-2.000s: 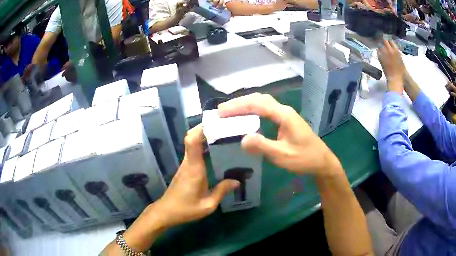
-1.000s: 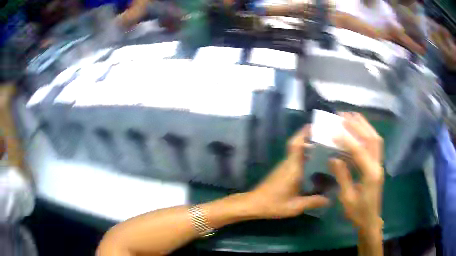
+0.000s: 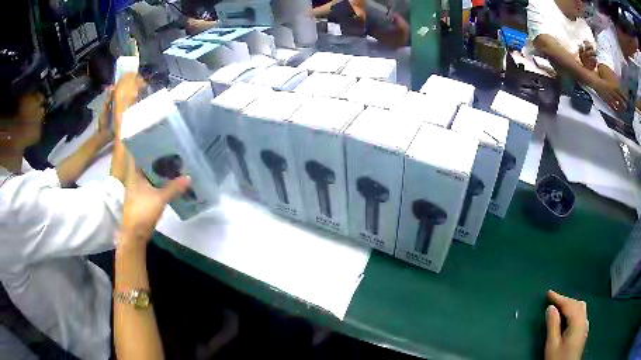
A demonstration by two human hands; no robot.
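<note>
My left hand (image 3: 144, 204), with a metal watch on the wrist, holds a closed retail box (image 3: 165, 144) at the left end of the rows. The box is tilted and its dark fan picture shows; my thumb lies on its front. The fingers behind it are hidden. My right hand (image 3: 568, 323) is at the lower right over the green bench, fingers curled, partly cut off by the lower edge, with nothing seen in it. Closed retail boxes (image 3: 372, 190) stand upright in rows, fan pictures facing me.
A black cup-like part (image 3: 554, 196) sits on the green bench (image 3: 478, 295). A white sheet (image 3: 281, 260) lies before the rows. A person in white (image 3: 56, 225) is close at left. Open boxes (image 3: 204, 53) are behind, beside a green post (image 3: 430, 56). Another box (image 3: 627, 264) is at the right edge.
The view has swung left. My left hand has moved left to the end of the rows with a box. My right hand has left the box and is apart at the lower right.
</note>
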